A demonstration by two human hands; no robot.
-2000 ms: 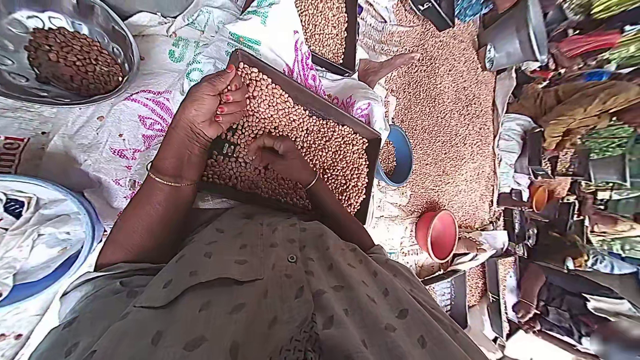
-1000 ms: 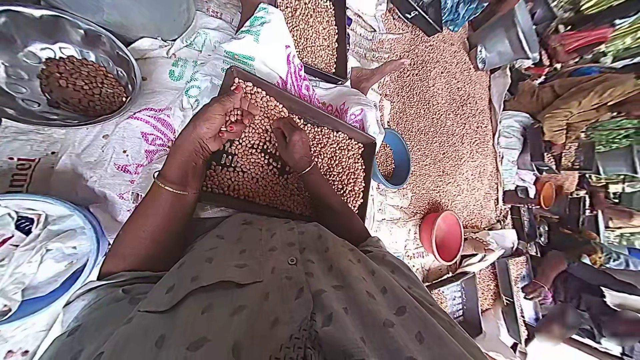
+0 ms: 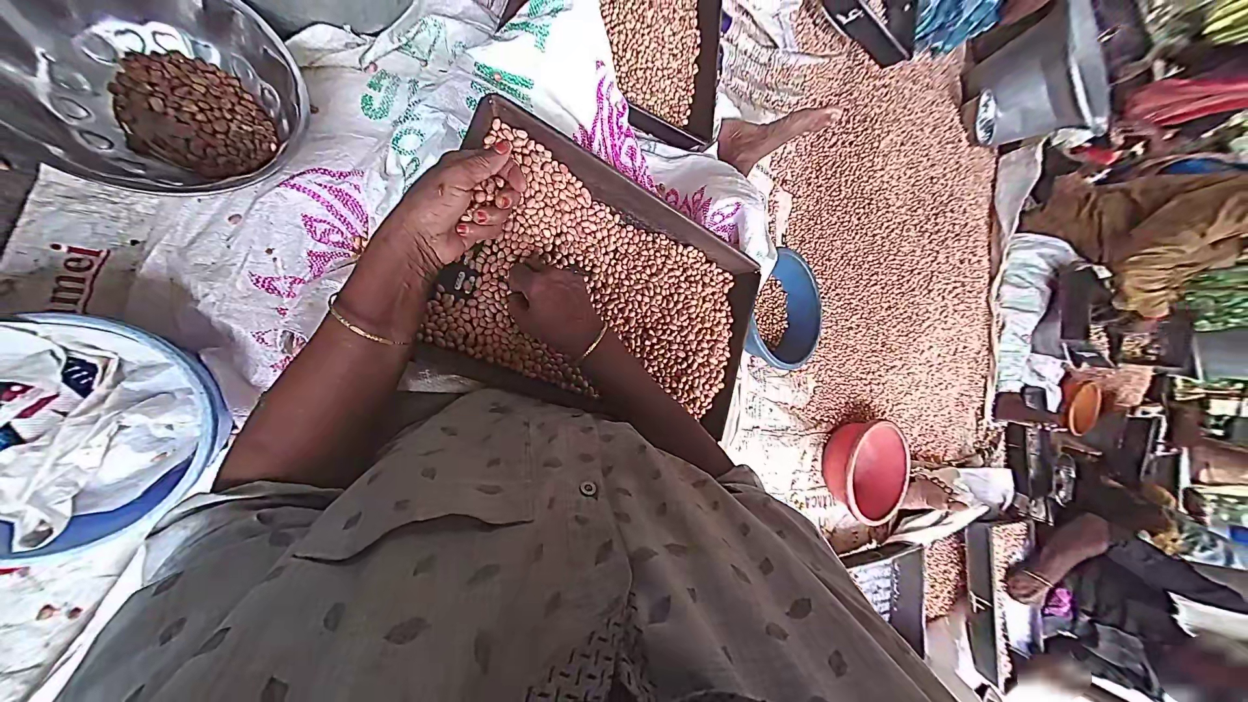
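A dark rectangular tray (image 3: pixel 655 200) of shelled peanuts (image 3: pixel 673 292) rests before my body, a patch of its dark bottom showing near its left side. My left hand (image 3: pixel 468 200), palm up with curled fingers, cups some peanuts over the tray's upper left part. Lower and to the right, my right hand (image 3: pixel 551 302) reaches into the peanuts with bent fingers; its fingertips are hard to make out, and whether it grips any peanuts does not show. Each wrist wears a thin bangle.
A steel bowl (image 3: pixel 292 127) with darker nuts stands upper left, a blue basin (image 3: pixel 210 390) with white sacking below it. Right of the tray are a blue bowl (image 3: pixel 804 307), a red bowl (image 3: pixel 877 473) and spread peanuts (image 3: pixel 897 244). Another peanut tray (image 3: pixel 710 68) and a person's foot (image 3: pixel 780 136) lie beyond.
My right hand has moved left and down within the tray since one second ago. My left hand remains over the tray's upper left part.
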